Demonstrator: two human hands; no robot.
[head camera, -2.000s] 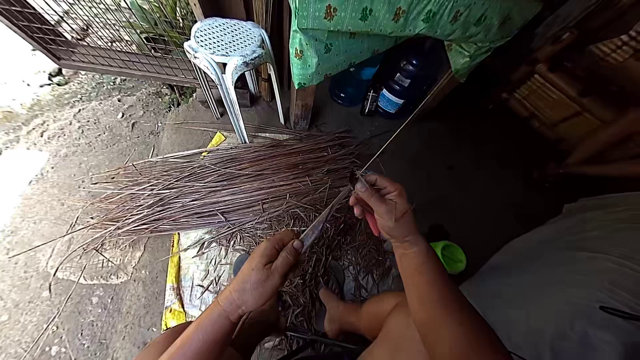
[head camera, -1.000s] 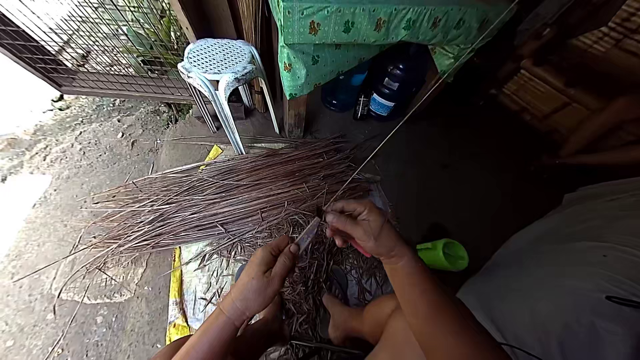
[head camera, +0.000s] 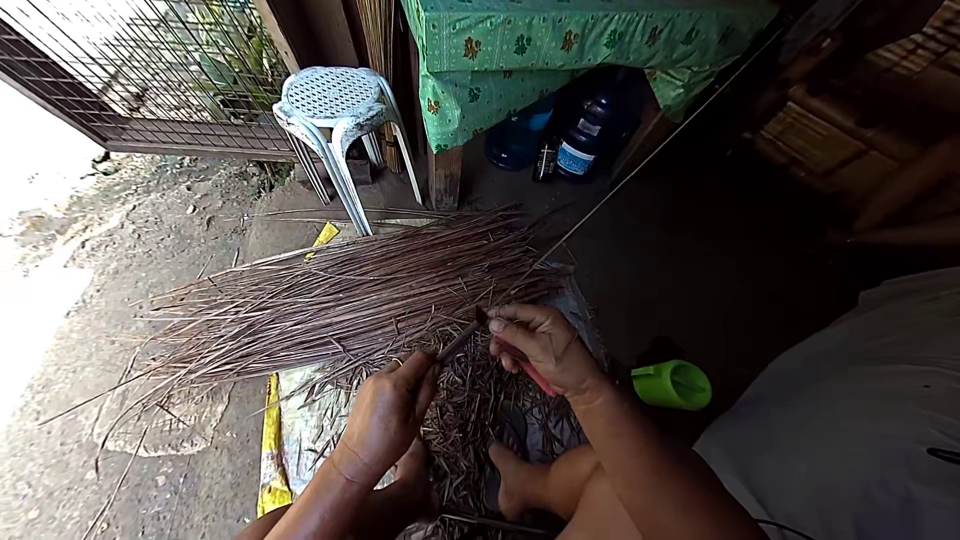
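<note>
My left hand (head camera: 390, 405) is closed on the lower end of a dried leaf strip (head camera: 459, 343) that runs up to the right hand. In my right hand (head camera: 544, 349) is a red-handled tool (head camera: 529, 367), probably a small knife; a dark tip (head camera: 481, 315) shows at the fingers. A long thin rib (head camera: 637, 166) rises from near that hand toward the upper right. Behind the hands lies a wide pile of brown dried leaf ribs (head camera: 337, 292). Short leaf scraps (head camera: 472, 427) are heaped below the hands, between the feet.
White plastic stools (head camera: 334, 94) stand behind the pile, beside a table with a green cloth (head camera: 517, 45). Large blue water bottles (head camera: 589, 135) are under it. A green plastic container (head camera: 673, 385) lies right of my right arm. A sack with a yellow edge (head camera: 274, 450) is spread under the scraps.
My hands stay close together over the scraps. The long rib ran from my right hand toward the upper right in both earlier frames too. The view has shifted slightly.
</note>
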